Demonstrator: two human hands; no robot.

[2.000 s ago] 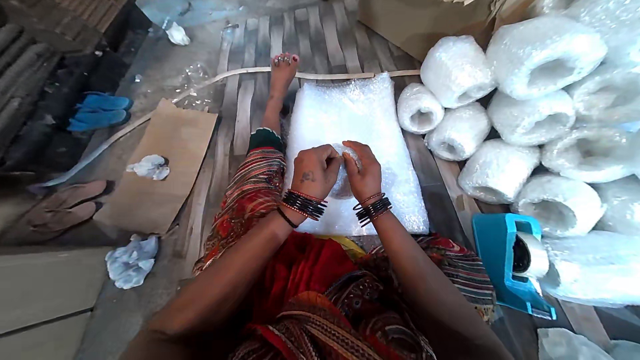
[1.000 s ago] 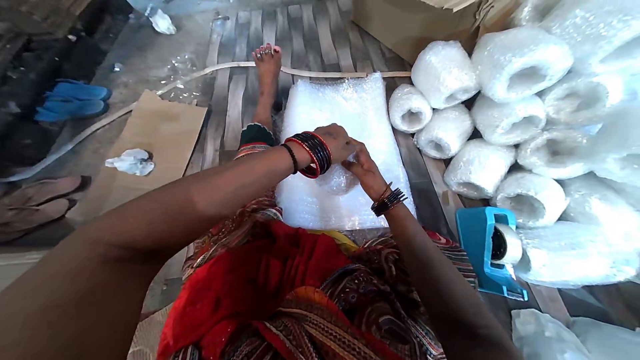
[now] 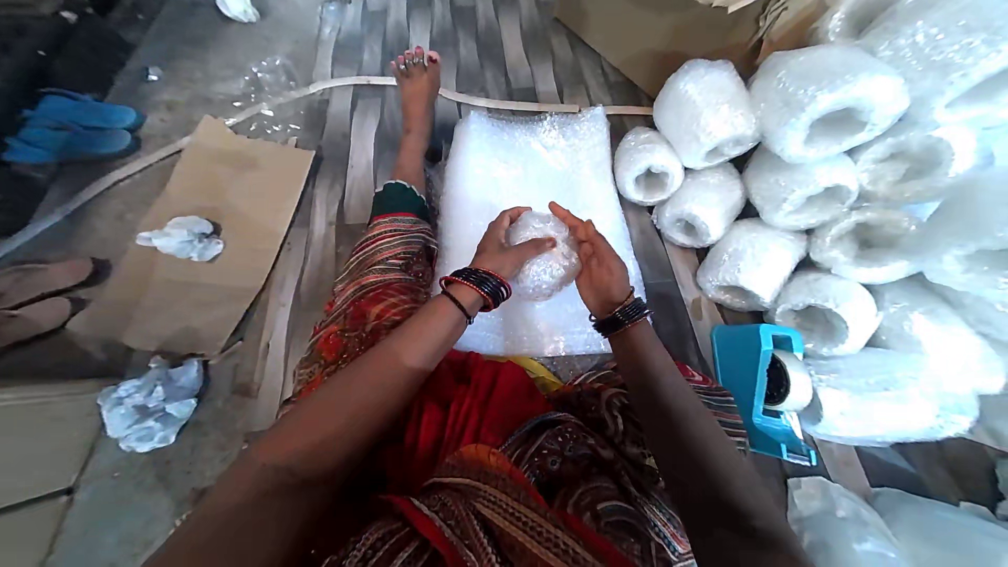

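Between my hands is a small rounded bundle in clear bubble wrap (image 3: 545, 264), above a stack of flat bubble wrap sheets (image 3: 520, 173) in front of my lap. My left hand (image 3: 508, 248) grips the bundle's left side, its thumb across the top. The fingers of my right hand (image 3: 598, 260) rest along the right side, fairly straight. What is inside the bundle cannot be made out. To the right stands a blue tape dispenser (image 3: 744, 386) with a roll of tape (image 3: 797, 381) in it.
Several bubble-wrapped hollow pieces (image 3: 802, 189) are piled at the right. At the left lie a cardboard sheet (image 3: 213, 268), crumpled plastic (image 3: 151, 403), blue slippers (image 3: 75, 126) and brown sandals (image 3: 39, 299). A pale strap (image 3: 504, 101) crosses the striped mat beyond the stack.
My hands have moved apart from their closer hold, and the wrapped bundle shows more fully between them. My left forearm, raised across the view one second ago, is lower.
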